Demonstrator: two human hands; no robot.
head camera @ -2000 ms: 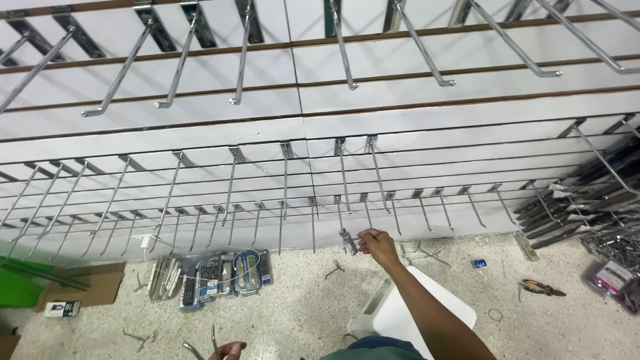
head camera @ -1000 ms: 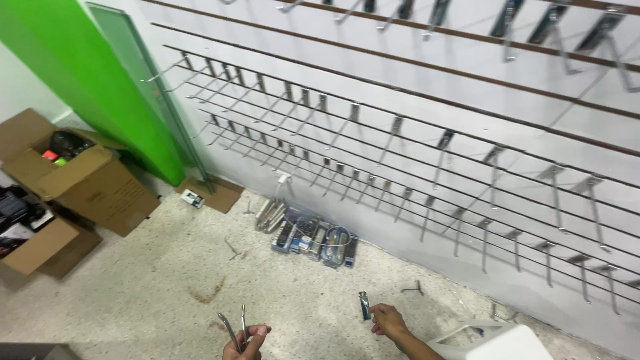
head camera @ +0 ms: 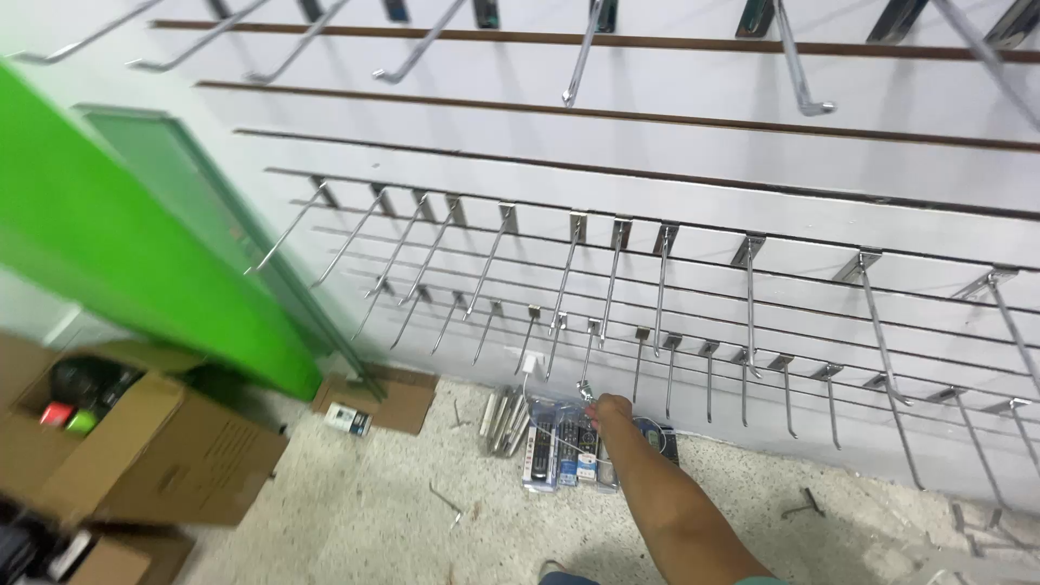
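My right hand (head camera: 611,409) reaches toward the lower part of the slatwall and holds a metal display hook (head camera: 585,392) by its plate end, near the lowest row of mounted hooks. Just beyond the fingers, a chrome slatwall hook (head camera: 591,345) hangs in that row. More chrome hooks (head camera: 662,276) stick out of the middle row, and larger ones (head camera: 585,57) cross the top of the view. Below the hand, packaged remote controls (head camera: 543,455) lie on the floor against the wall. My left hand is out of view.
Loose hooks (head camera: 445,501) lie on the speckled floor (head camera: 366,520), with several more at the right (head camera: 803,505). Open cardboard boxes (head camera: 162,455) stand at the left beside a green panel (head camera: 146,244). A flat cardboard piece (head camera: 406,400) lies near the wall, and a white plug (head camera: 530,362) is on the wall.
My right hand, holding a metal piece, has moved from above the open floor to the lower hooks by the packaged remotes. My left hand, holding hooks one second ago, has left the view.
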